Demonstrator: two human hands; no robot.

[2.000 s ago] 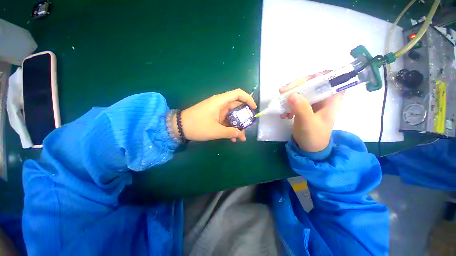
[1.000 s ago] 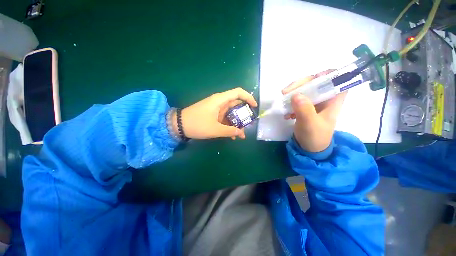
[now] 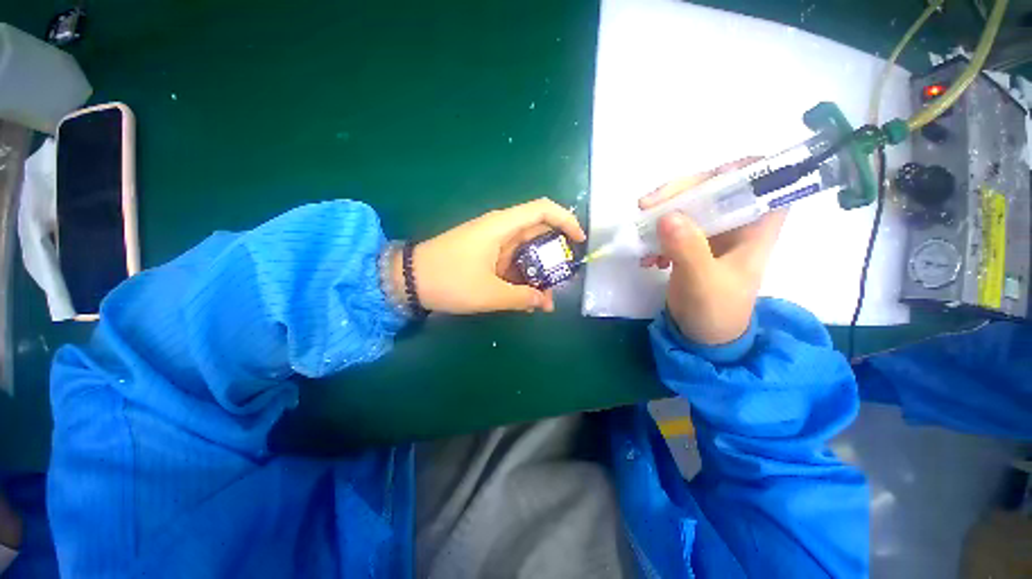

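Note:
My left hand point(image 3: 478, 262) holds a small electronic module point(image 3: 548, 260) between thumb and fingers, its black, silver and white face turned up. My right hand point(image 3: 715, 266) is shut on the dispensing syringe point(image 3: 724, 201), a clear-white barrel with dark marking. Its thin yellowish tip points left and lies at the module's right edge; whether it touches cannot be told. A green winged adapter point(image 3: 857, 155) caps the syringe's rear end, with a yellowish hose point(image 3: 962, 81) running up from it.
A white paper sheet point(image 3: 634, 124) lies under the syringe on the dark green bench point(image 3: 340, 102). The grey dispenser controller point(image 3: 962, 192) stands at right, red light on. At left lie a smartphone point(image 3: 95, 215) on white tissue point(image 3: 41, 226), a translucent bottle point(image 3: 40, 79) and another module point(image 3: 66, 25).
The syringe tip has drawn back slightly to the right from the module's face since the earliest frame. Both hands keep their holds. The view has shifted a little.

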